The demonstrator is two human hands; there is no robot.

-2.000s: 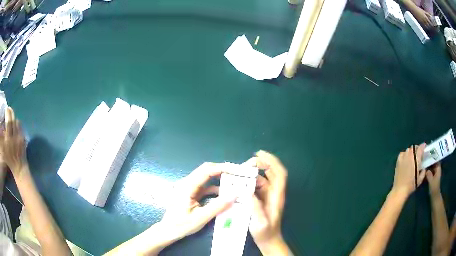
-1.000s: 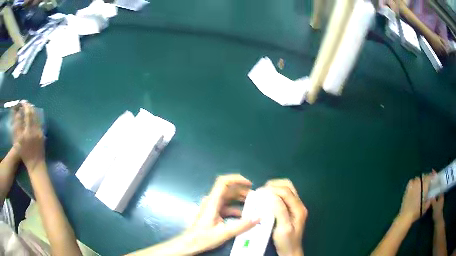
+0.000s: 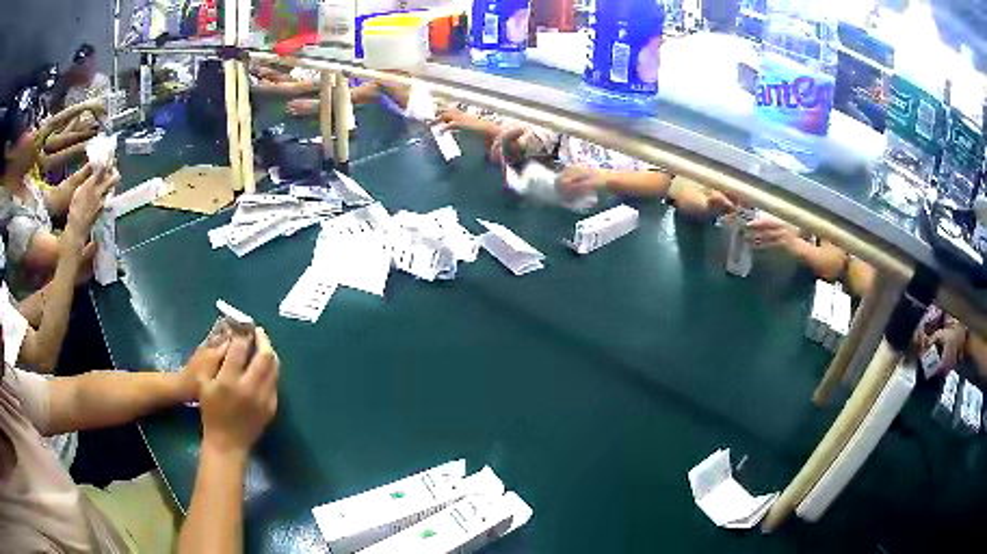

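Note:
Neither my left hand nor my right hand is in view. Nearest in front of me, white cartons with small green marks lie side by side at the bottom edge, partly cut off. End flaps stick out at their right ends. The carton that I held earlier cannot be seen. A folded white paper or card scrap lies beside the shelf post at the lower right. A loose pile of white printed sheets or flat cartons lies across the table.
Another worker's hands hold a small carton at the left. More workers sit around the green table. A raised shelf on pale posts carries bottles and a white bin. Brown cardboard lies far left.
The view has swung up and left, bringing in the shelf and far workers. My hands and the held carton have left the picture. The carton group now sits at the bottom edge.

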